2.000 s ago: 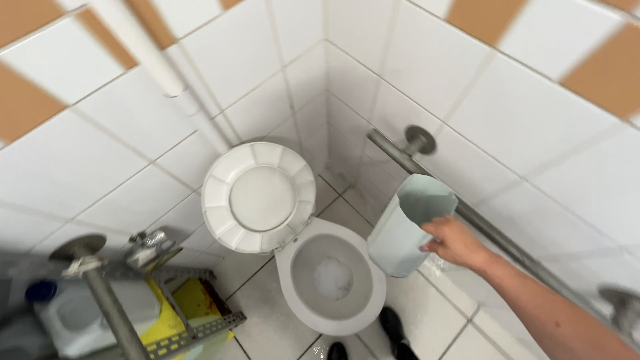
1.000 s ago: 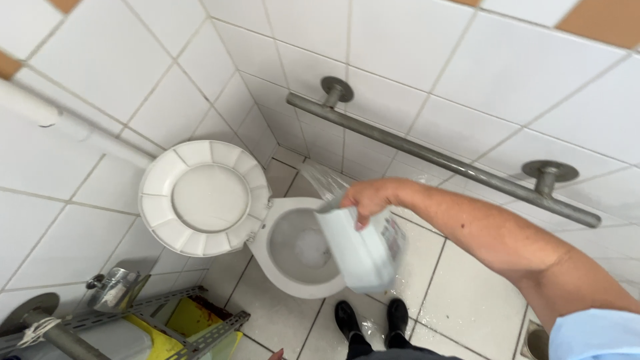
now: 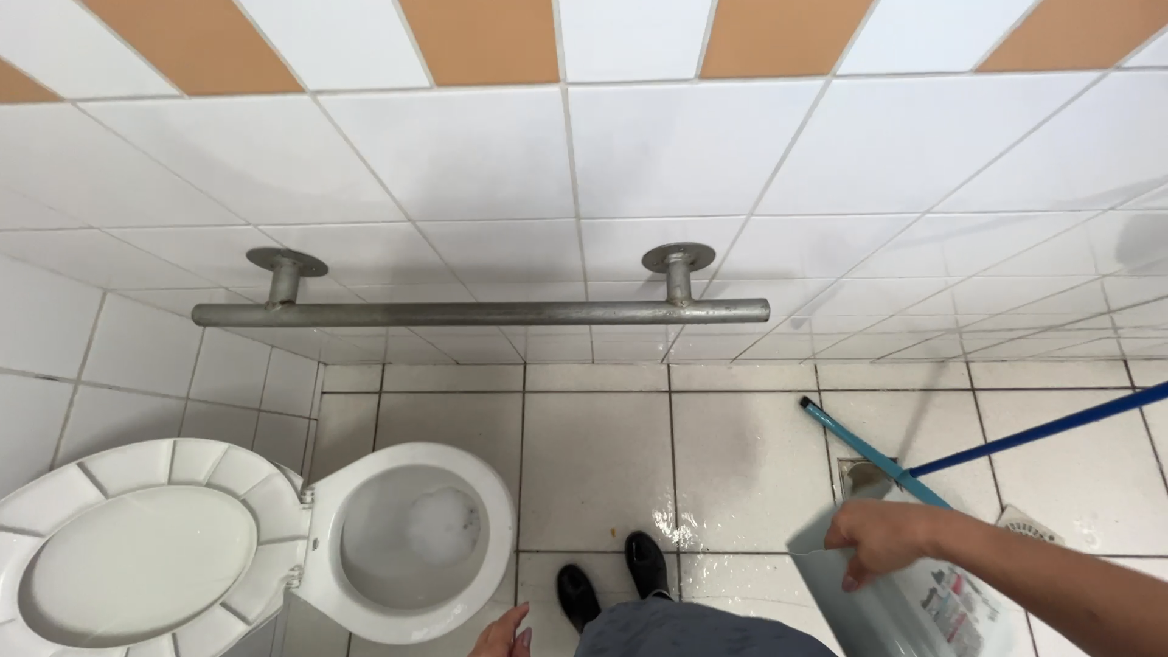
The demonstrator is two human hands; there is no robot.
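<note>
My right hand (image 3: pixel 881 540) grips the rim of a pale plastic container (image 3: pixel 853 607) at the lower right; a printed label shows on its side. The container tilts above the wet floor, near a floor squeegee (image 3: pixel 862 447) with a teal head and blue handle. My left hand (image 3: pixel 504 634) shows only partly at the bottom edge, fingers apart, with nothing seen in it. To its left stands a white toilet bowl (image 3: pixel 415 543) with foamy water inside. The toilet lid (image 3: pixel 137 557) is raised at the far left.
A metal grab bar (image 3: pixel 484 314) runs along the tiled wall (image 3: pixel 493 155). Beneath the squeegee is a square floor drain (image 3: pixel 867 476), with a white drain cover (image 3: pixel 1029 526) lying to its right. My black boots (image 3: pixel 646 564) stand on wet floor tiles (image 3: pixel 598 465).
My right hand has moved the container from beside the toilet bowl to the right, near the squeegee. Water fell from the container earlier. The view has swung right.
</note>
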